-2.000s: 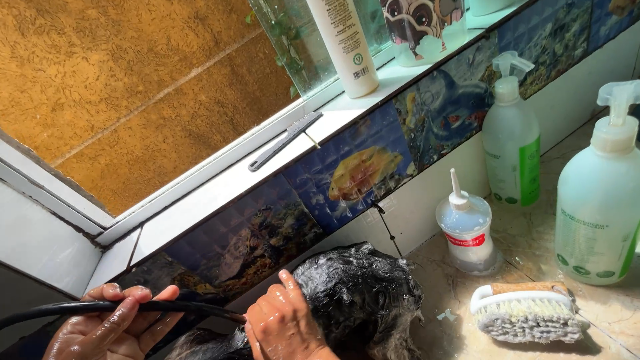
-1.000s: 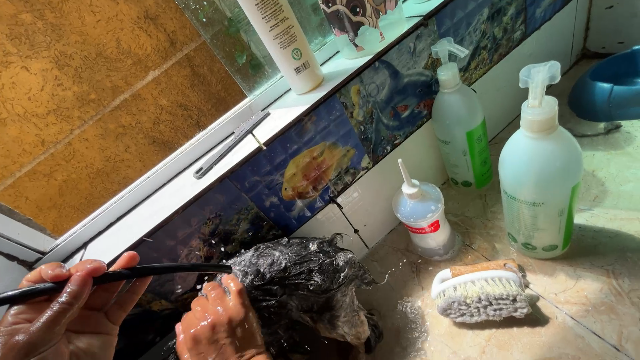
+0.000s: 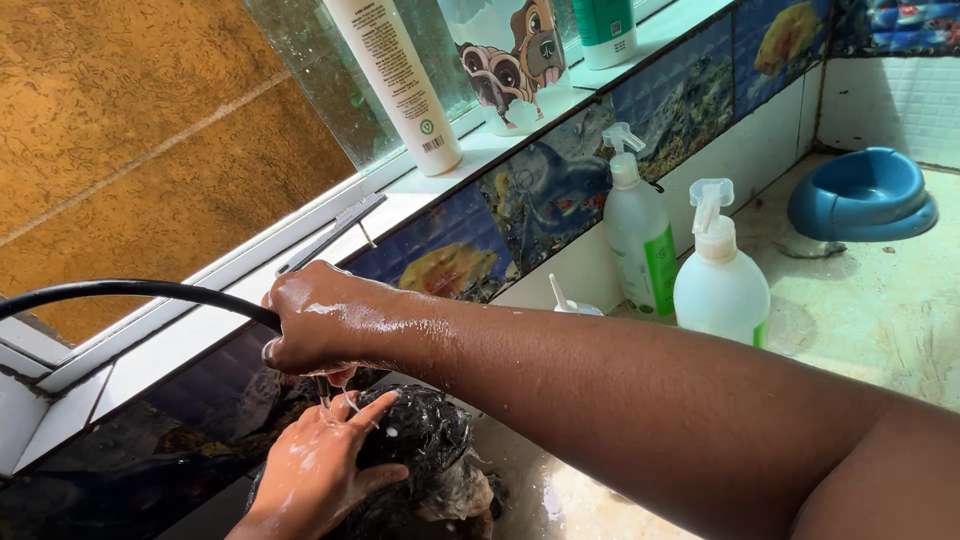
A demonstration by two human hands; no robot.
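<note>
A wet dog with black fur (image 3: 420, 427) is at the bottom centre, partly hidden behind my hands and arm. My right hand (image 3: 315, 322) is closed around a black rubber hose (image 3: 142, 289) above the dog, its arm crossing from the lower right. Water runs from the hose end just below that hand. My left hand (image 3: 322, 457), wet with some suds, lies with spread fingers on the dog's fur.
Two pump bottles (image 3: 637, 225) (image 3: 721, 285) and a nozzle bottle (image 3: 574, 306) stand beyond my arm. A blue pet bowl (image 3: 862, 195) sits at the right. On the ledge are a white bottle (image 3: 401, 90), a grey comb (image 3: 330, 232), a dog-printed container (image 3: 517, 67) and a green-labelled bottle (image 3: 606, 34).
My right hand has moved up onto the hose, and its arm now crosses the view. My left hand has left the hose and lies on the dog. The scrub brush is now out of sight.
</note>
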